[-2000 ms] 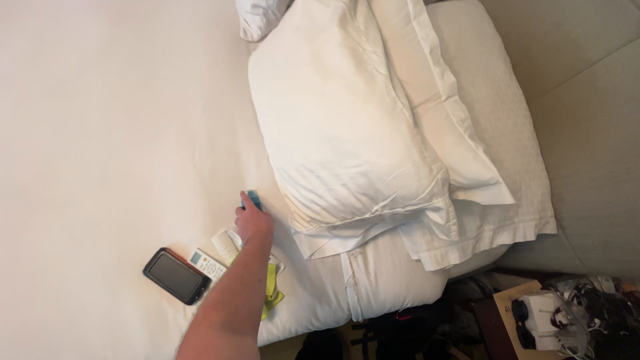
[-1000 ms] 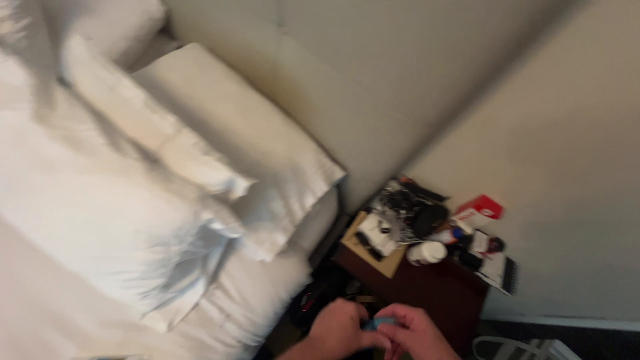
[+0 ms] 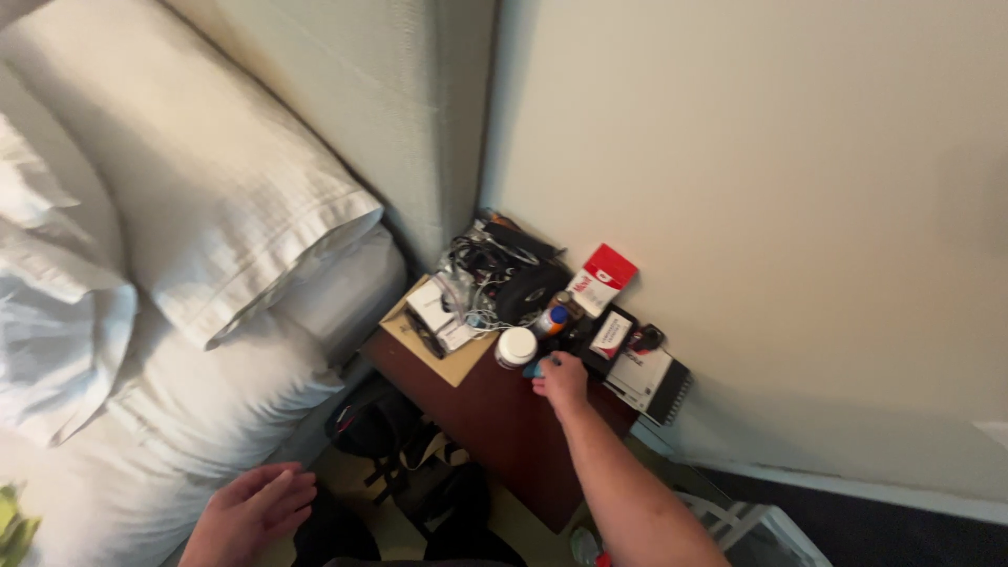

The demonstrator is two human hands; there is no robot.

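Over the dark wooden nightstand, my right hand has its fingers closed on a small blue object, mostly covered by the fingers. Just to the left of those fingertips stands a white-lidded jar, with a blue-capped bottle behind it. My left hand holds nothing and hangs beside the bed at the lower left, its fingers slightly spread.
A tan envelope, tangled cables, a black case, a red and white box and a spiral notebook crowd the nightstand's back. Pillows lie left. A black backpack is below.
The view has swung from the bed to the nightstand. My two hands, together around the blue object a second ago, are now apart; the right one has reached in among the nightstand items.
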